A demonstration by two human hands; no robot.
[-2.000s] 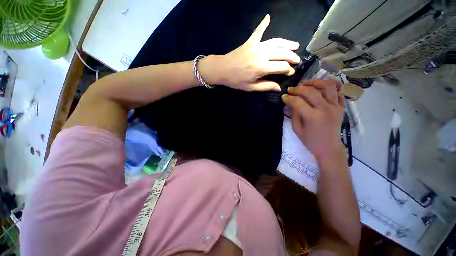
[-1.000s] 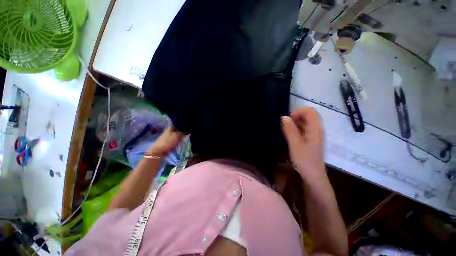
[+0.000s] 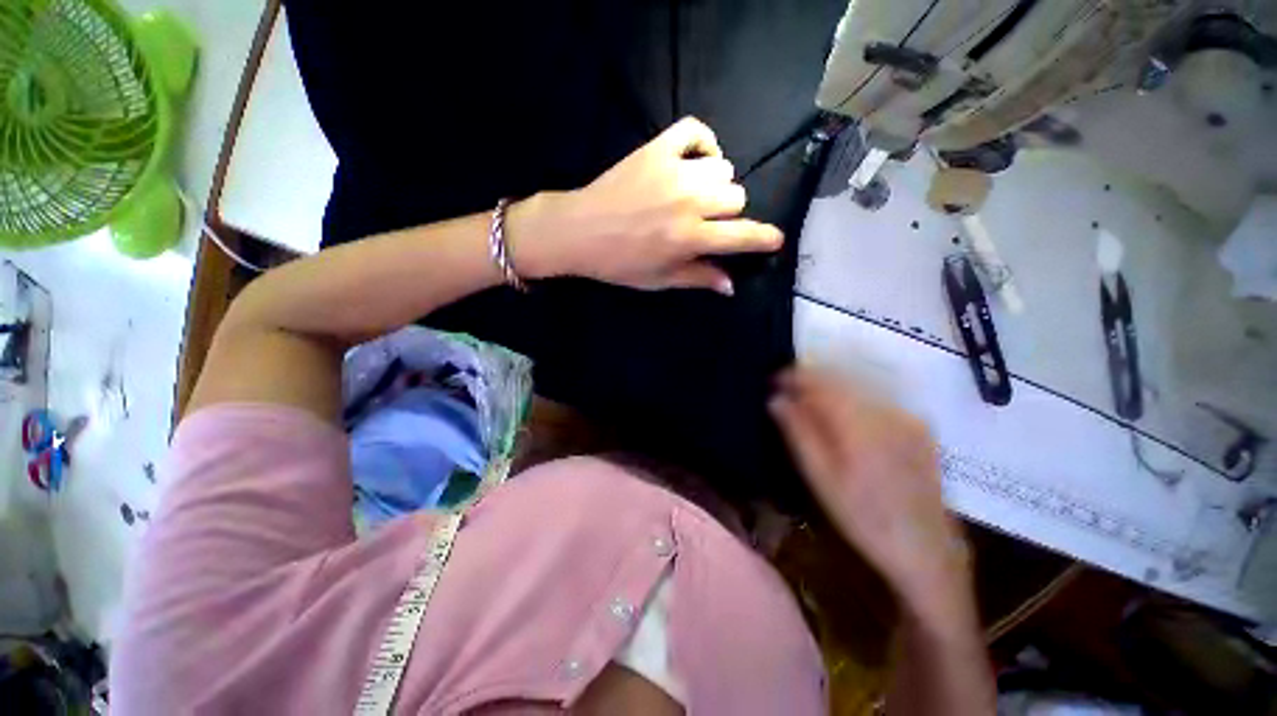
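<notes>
The black garment (image 3: 602, 350) lies over the table and down to my lap, with its right edge running up to the needle area of the sewing machine (image 3: 966, 70). My left hand (image 3: 665, 210) rests on the cloth left of the needle area, fingers partly bent, the thumb side toward me. My right hand (image 3: 861, 455) is blurred at the garment's lower right edge, its fingertips against the black cloth; whether they pinch it is unclear. The thread snips (image 3: 975, 329) lie on the machine bed beside a thin pale stick (image 3: 997, 266).
A slim dark tool with a pale tip (image 3: 1118, 343) lies farther right. A printed ruler scale (image 3: 1036, 511) runs along the table's front edge. A green fan (image 3: 63, 119) and scissors (image 3: 49, 448) are at left. A plastic bag with light blue cloth (image 3: 420, 434) is beside my lap.
My left hand has come up from beside the bag onto the black cloth. My right hand has moved slightly down. The garment has shifted left and spreads farther at the top.
</notes>
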